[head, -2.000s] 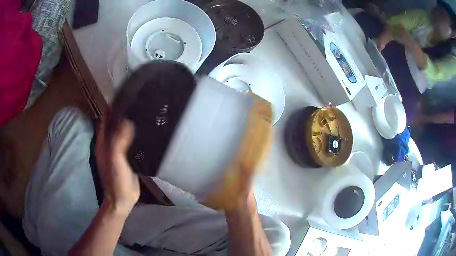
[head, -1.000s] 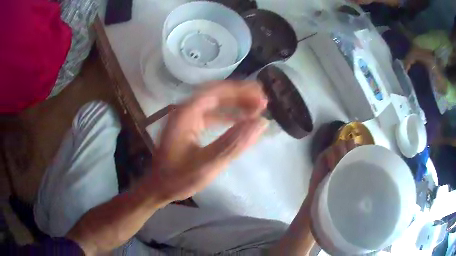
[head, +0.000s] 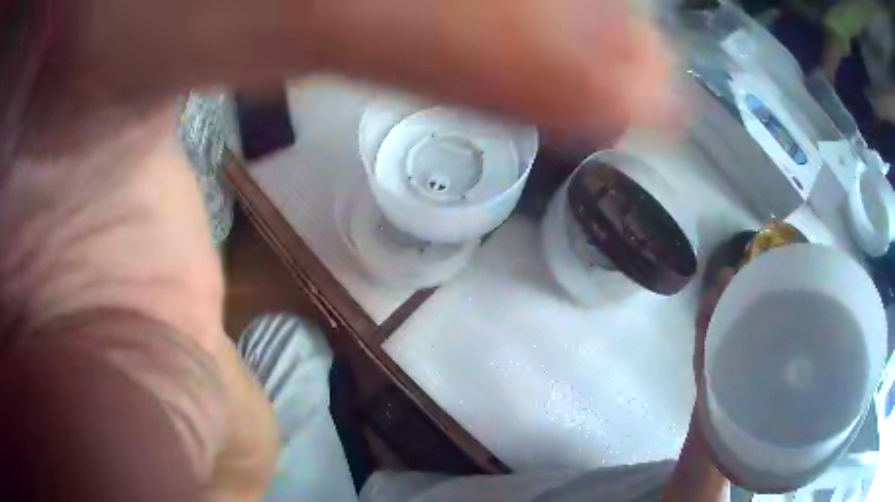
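Observation:
My left hand (head: 128, 225) is very large and blurred, close to the camera, across the left and top. One blurred finger stretches over the top; the other fingers are cut off or hidden, so its grip cannot be told. My right hand (head: 695, 446) is at the right, mostly hidden behind a white cover (head: 797, 373), which it holds with the open mouth facing me. A dark brown base (head: 633, 227) sits tilted on a white round part (head: 569, 260) on the table. A wood-look base (head: 775, 237) shows partly behind the held cover.
A white drum with an inner cup (head: 447, 172) stands on the white table (head: 530, 382). A dark phone-like rectangle (head: 263, 123) lies at the table's far left edge. A white carton (head: 775, 127) and clear plastic are at the upper right, with a white ring part (head: 869, 208) beside them.
The held cover, first in both hands with a dark brown and a wood-look base, is now in my right hand at the right. The dark base is on the table. My left hand has risen to the camera.

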